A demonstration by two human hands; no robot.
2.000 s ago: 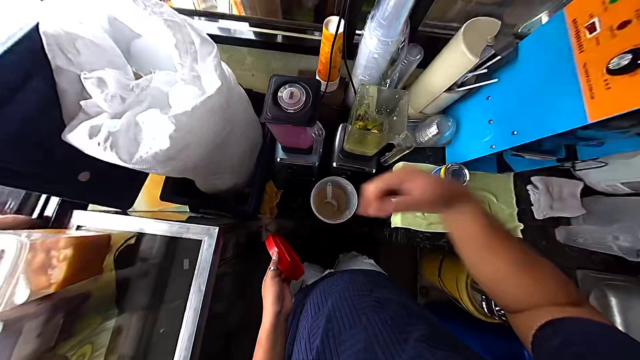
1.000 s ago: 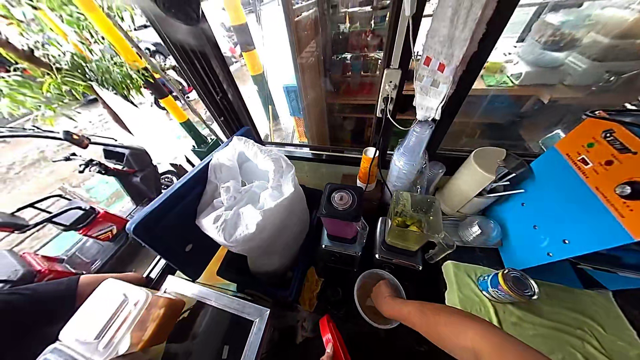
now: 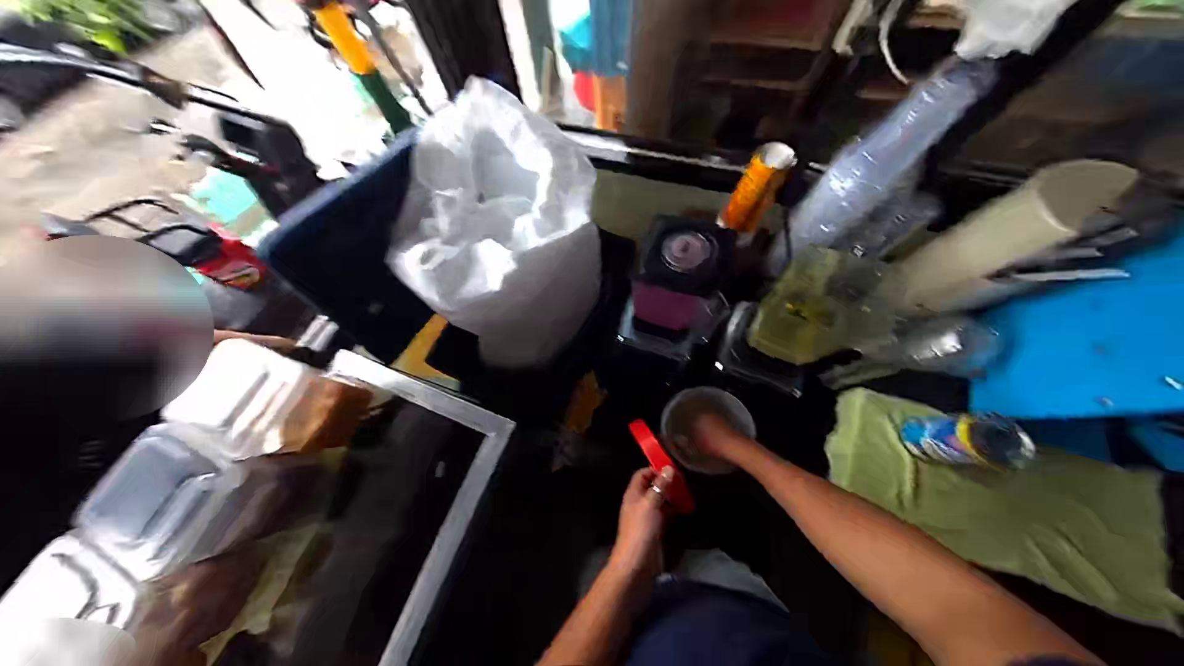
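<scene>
My left hand [image 3: 646, 504] grips a red plastic lid [image 3: 662, 465], held on edge just left of a round plastic tub [image 3: 680, 407]. Inside the tub reaches my right hand [image 3: 717, 435]; its fingers are blurred and hidden, so what they hold cannot be told. Behind the tub stand two blenders: one with purple contents [image 3: 666, 307], the other with a clear jug holding something yellow-green [image 3: 797, 314]. To the right a blue can [image 3: 967, 440] lies or leans on a green cloth [image 3: 999, 527].
A large white plastic bag [image 3: 527, 268] stands behind at the left, beside a dark blue bin lid [image 3: 347, 250]. A metal-framed case [image 3: 453, 509] with clear food containers [image 3: 153, 495] is at the left, near another person. Stacked plastic cups [image 3: 869, 176] and a blue machine panel [image 3: 1091, 324] rise at the right.
Two seconds ago my right hand was beside the tub, where a scoop showed; one second ago it was in the tub, as now. The red lid has stayed in my left hand.
</scene>
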